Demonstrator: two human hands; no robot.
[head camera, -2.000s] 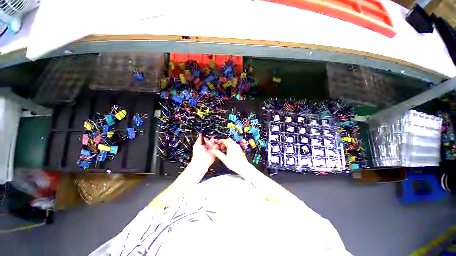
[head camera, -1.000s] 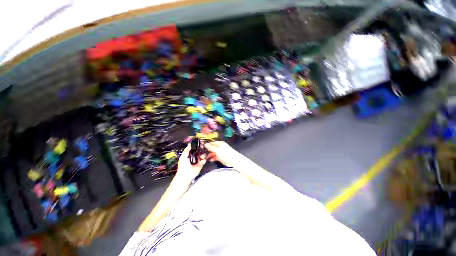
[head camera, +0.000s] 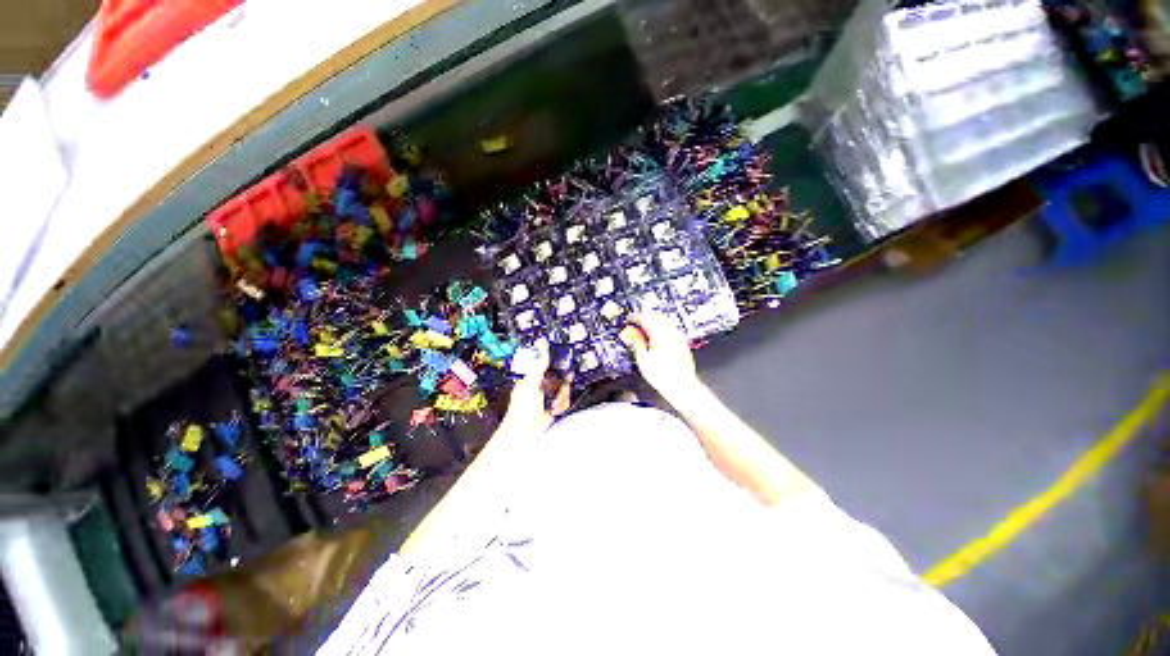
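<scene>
The blister tray (head camera: 586, 294) lies tilted in view in front of me, with dark assemblies with pale square centres in its cells. My left hand (head camera: 530, 382) is at the tray's near left corner, a small dark thing beside its fingers; whether it grips this is unclear. My right hand (head camera: 657, 351) is over the tray's near edge, its fingertips at the near cells; whether it holds a piece is hidden. Left of the tray is a loose group of teal, yellow and pink clips (head camera: 458, 336). The main heap of coloured clips (head camera: 314, 372) is further left.
A red-orange bin (head camera: 302, 183) full of coloured pieces stands behind the main heap. A dark divided tray (head camera: 263, 481) holds a smaller heap at far left. Stacked clear blister trays (head camera: 982, 109) stand at the right, near a blue stool-like object (head camera: 1101, 212). The white upper shelf (head camera: 193, 96) is at upper left.
The view has turned and shifted toward the blister tray. Both hands have moved from in front of the loose clips to the tray's near edge and are now further apart.
</scene>
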